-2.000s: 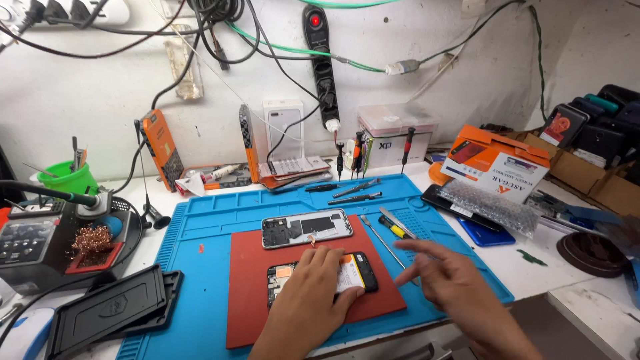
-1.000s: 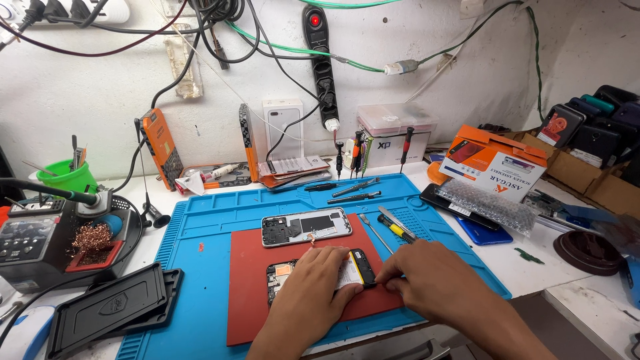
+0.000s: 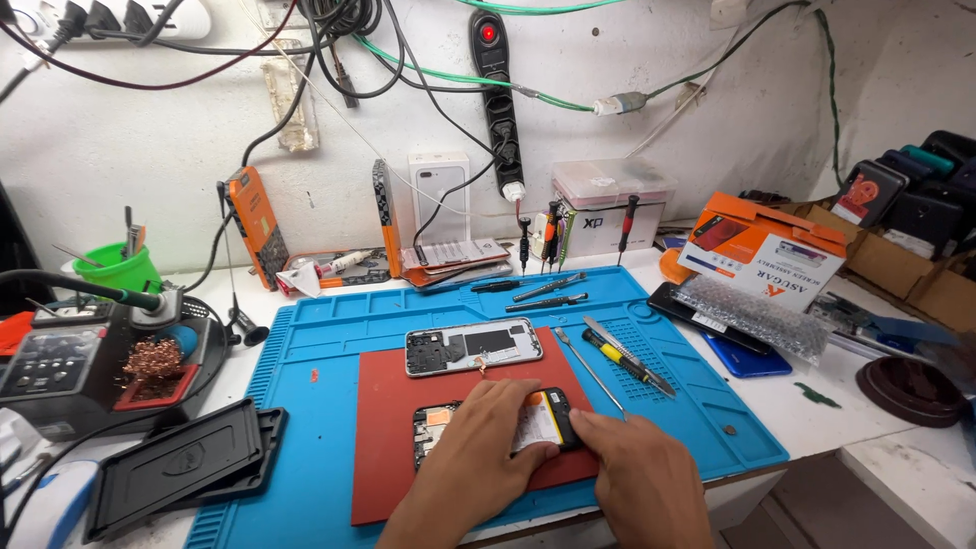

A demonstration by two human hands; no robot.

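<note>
An opened smartphone with its battery exposed [image 3: 538, 424] lies on a dark red pad [image 3: 389, 488] over a blue silicone repair mat [image 3: 320, 427]. Across the middle of the phone rests my left hand [image 3: 488, 450], its fingers and thumb gripping the phone's long sides. My right hand [image 3: 640, 465] touches the phone's black right end with thumb and fingertips; whether a small tool sits in it is hidden. Above the phone lies a separated grey phone frame [image 3: 473, 347]. To the right are a thin metal pry tool [image 3: 591, 372] and a yellow-and-black knife or screwdriver [image 3: 621, 358].
Tweezers [image 3: 549, 286] and upright screwdrivers [image 3: 627, 229] stand or lie behind. At left are a soldering station [image 3: 61, 366] and black trays [image 3: 183, 457]. A blue phone [image 3: 743, 354], bubble wrap [image 3: 751, 313], an orange-white box [image 3: 762, 252] and a brown round lid [image 3: 911, 389] are at right.
My right hand was raised off the phone two seconds ago; it has come down and left to the phone's right end. My left hand has stayed over the phone.
</note>
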